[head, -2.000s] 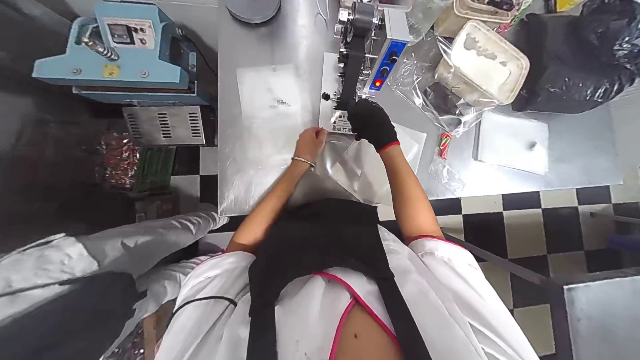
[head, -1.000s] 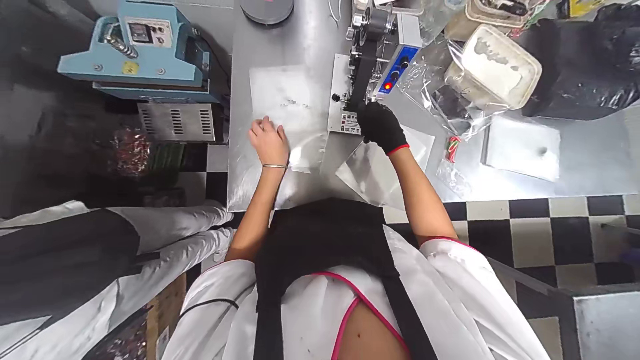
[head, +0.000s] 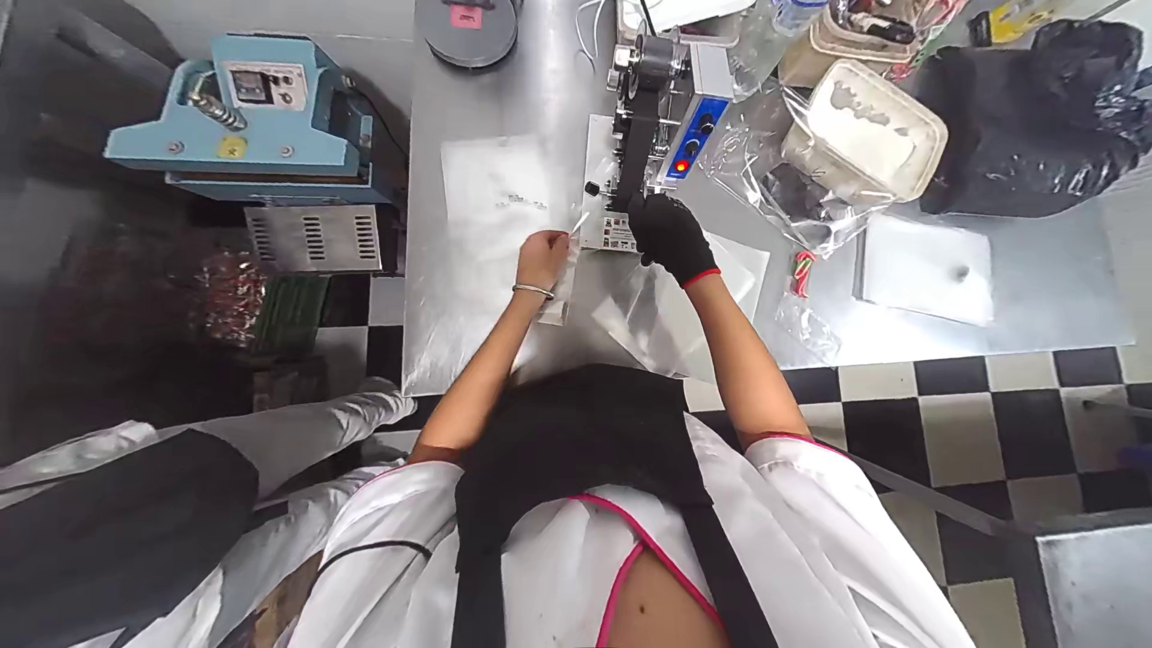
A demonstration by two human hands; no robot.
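Note:
My bare left hand (head: 544,259), with a bracelet at the wrist, pinches the edge of a clear plastic bag (head: 556,310) over the steel table. Just left of it lie printed plastic bags (head: 497,184). A black glove with a red cuff covers my right hand (head: 668,236), which is at the front of a ribbon coding machine (head: 641,126) with a blue control panel (head: 695,139); its fingertips are hidden, so its grip cannot be told. Below the machine's printed base plate (head: 617,234), more clear bags (head: 661,315) lie fanned near the table's front edge.
A light blue sealing machine (head: 243,117) stands at the left. Behind are a round dark grey object (head: 468,31) and a tub (head: 864,130). At the right are a black plastic bag (head: 1026,126) and a stack of clear bags (head: 927,270). Another person's apron (head: 135,531) shows lower left.
My left hand has gone from the coding machine's front to the printed bags on the left, then back part way, now with a clear bag's edge in its fingers. My right hand remains by the machine.

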